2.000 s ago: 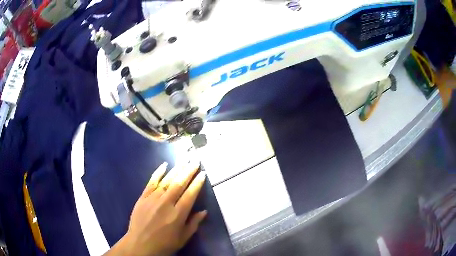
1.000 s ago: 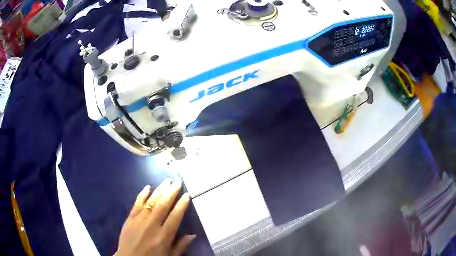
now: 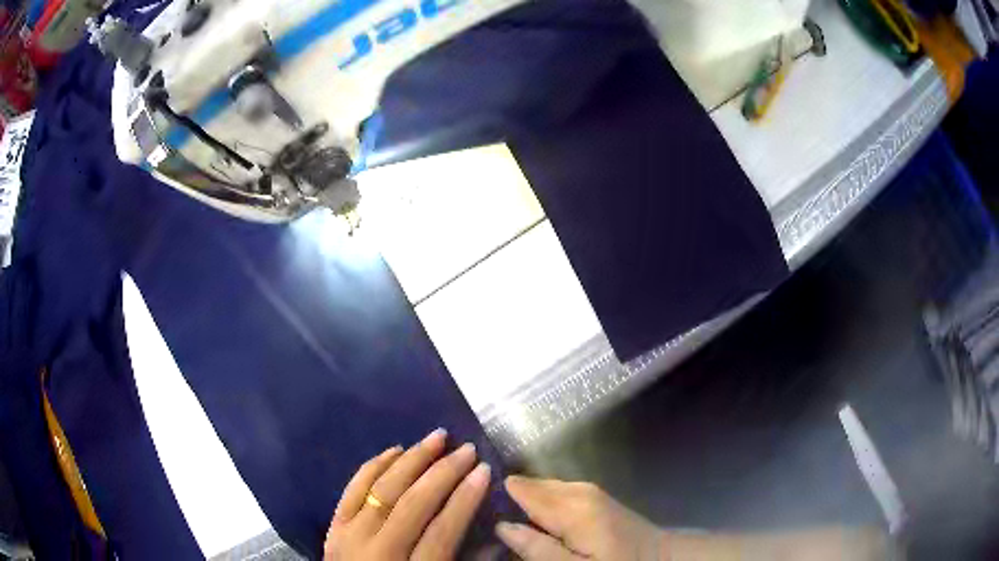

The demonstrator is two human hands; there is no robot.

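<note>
A navy garment panel (image 3: 274,329) lies under the lit needle area of the white sewing machine (image 3: 318,66) and runs down to the front table edge. My left hand (image 3: 411,504), with a ring, lies palm down on the panel near its right edge, fingers slightly apart. My right hand (image 3: 581,521) comes in from the lower right. Its thumb and finger pinch the panel's edge beside my left hand; the cloth between them is partly hidden. A second navy piece (image 3: 657,208) lies under the machine arm and reaches the ruler edge.
Green-orange snips (image 3: 765,90) lie by the machine's base. A ruler strip (image 3: 559,386) runs along the table front. Navy cloth is heaped at the left, with an orange-yellow strip (image 3: 71,466) on it. A green-yellow tool (image 3: 882,27) lies at the upper right.
My left hand has moved down the panel, away from the needle. My right hand has come into view at the panel's edge. The view has shifted, so the machine sits higher.
</note>
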